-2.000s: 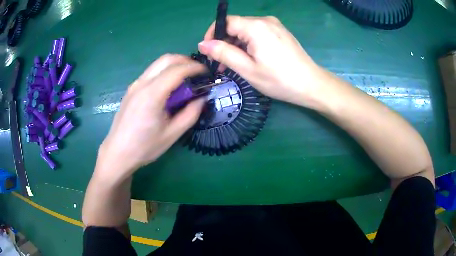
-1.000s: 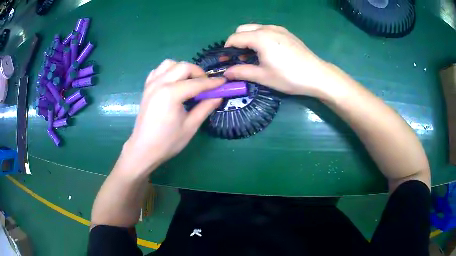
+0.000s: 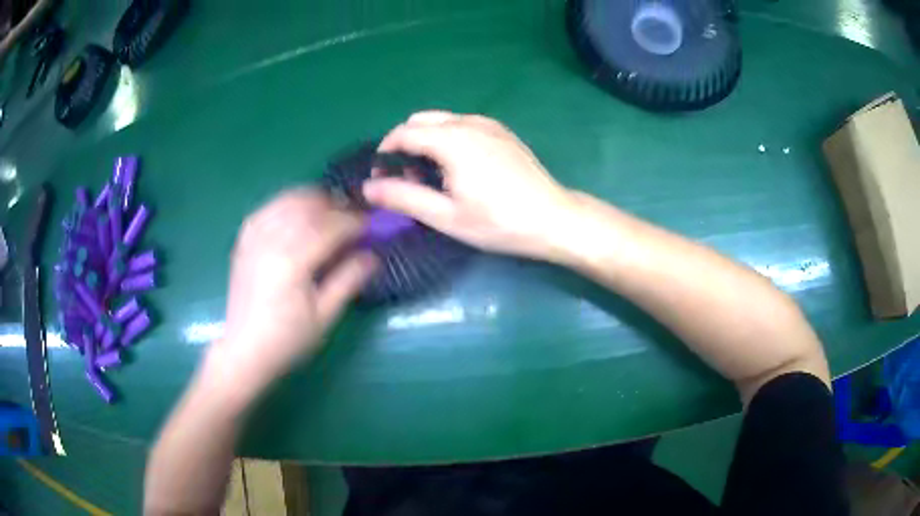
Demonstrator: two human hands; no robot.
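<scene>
A black ribbed housing (image 3: 419,267) lies on the green bench in front of me, mostly covered by my hands and blurred. A purple cell (image 3: 388,226) lies over its middle, tilted. My right hand (image 3: 444,181) grips the far part of the housing, with dark material between thumb and fingers. No upright tool shows in it. My left hand (image 3: 298,267) is blurred at the housing's left side, its fingertips by the cell's left end; whether it holds the cell cannot be told. The housing's inside is hidden.
A loose pile of purple cells (image 3: 101,272) is at the left, beside a long dark strip (image 3: 35,317). A housing with a pale round centre (image 3: 661,50) is at the upper right. A cardboard box (image 3: 876,207) is at the right edge. Black rounds (image 3: 85,86) are at the far left.
The view has shifted, bringing the box and the far housing further in. My left hand has drawn back slightly from the cell. The cell shows less. The black stick seen earlier no longer stands upright.
</scene>
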